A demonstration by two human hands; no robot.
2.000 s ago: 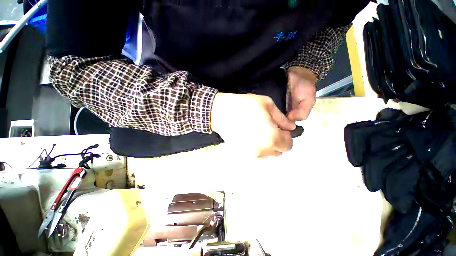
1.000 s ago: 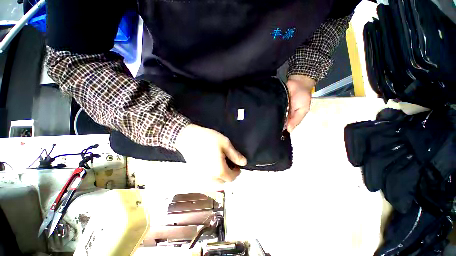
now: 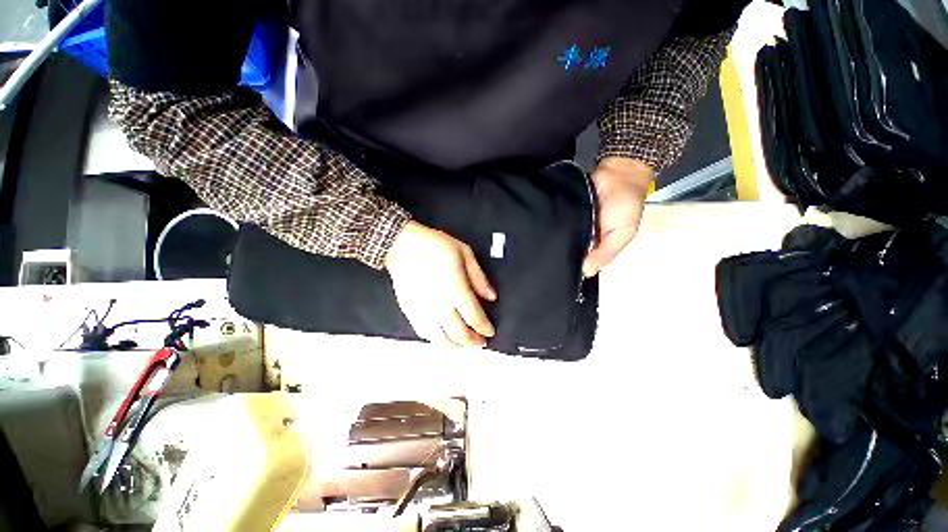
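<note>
A black bag body panel (image 3: 312, 286) lies across the worker's lap and the table's edge. A black pocket piece (image 3: 535, 249) with a small white label (image 3: 498, 245) lies over its right part, with a zipper (image 3: 591, 213) along the right edge. My left hand (image 3: 616, 216), at picture right, pinches this zippered edge between thumb and fingers. My right hand (image 3: 442, 286), at picture left, rests on the black cloth near the lower edge, thumb and fingers apart. Its palm side is hidden.
Red-handled snips (image 3: 135, 400) lie on the cream sewing machine (image 3: 239, 457) at lower left. Dark thread ends (image 3: 104, 330) lie above them. Loose black bag pieces (image 3: 832, 312) lie at right, below stacked black panels (image 3: 842, 114). A blue crate (image 3: 266, 68) shows at upper left.
The pocket piece, folded up and mostly hidden two seconds ago, now lies spread with its label showing. My right hand has moved up from its lower edge onto the cloth. My left hand stays at the edge.
</note>
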